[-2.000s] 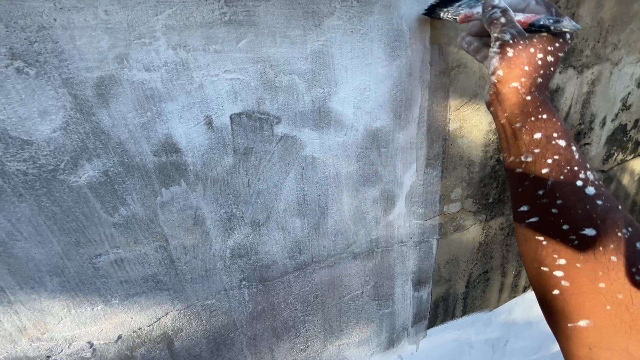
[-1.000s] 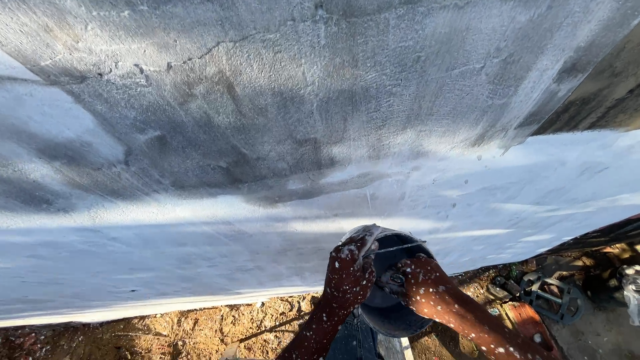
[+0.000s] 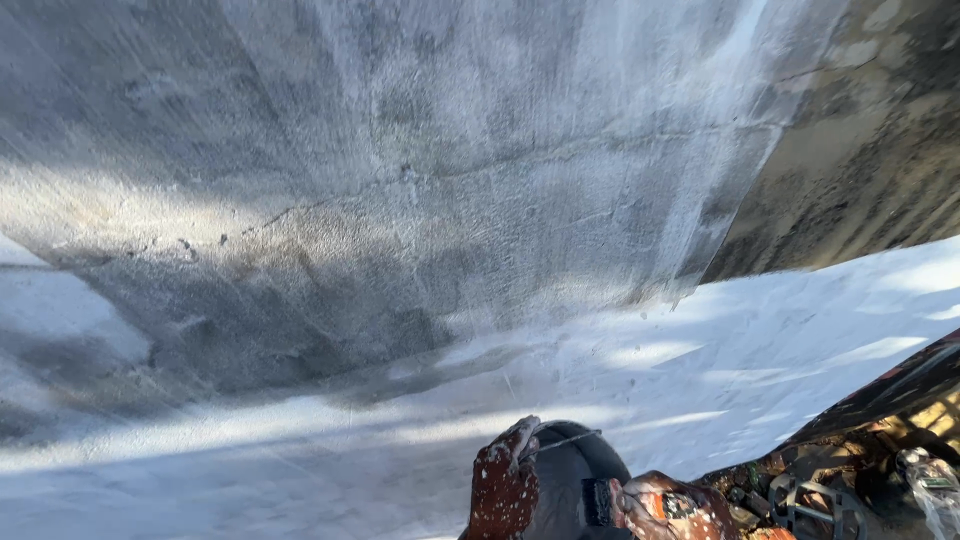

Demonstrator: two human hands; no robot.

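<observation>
At the bottom middle is a dark bucket [image 3: 561, 480] with a thin wire handle. My left hand [image 3: 504, 480], spattered with white paint, grips the bucket's rim or handle on its left side. My right hand [image 3: 679, 506], also paint-spattered, holds a paintbrush [image 3: 598, 502] by its orange and black handle. The dark bristles point left over the bucket's mouth. Above them rises a rough wall [image 3: 450, 187] with a thin, streaky grey-white coat and a crack across it.
A smooth white band [image 3: 300, 457] runs along the wall's lower part. Uncoated, stained wall [image 3: 847, 172] shows at right. On the ground at lower right lie a grey metal or plastic frame [image 3: 814, 510], a clear plastic bag or bottle [image 3: 934, 480] and rubble.
Two seconds ago my right hand held the brush high against the wall's right part; it has come down to the bucket. One second ago both hands were at the bucket. The view has tilted.
</observation>
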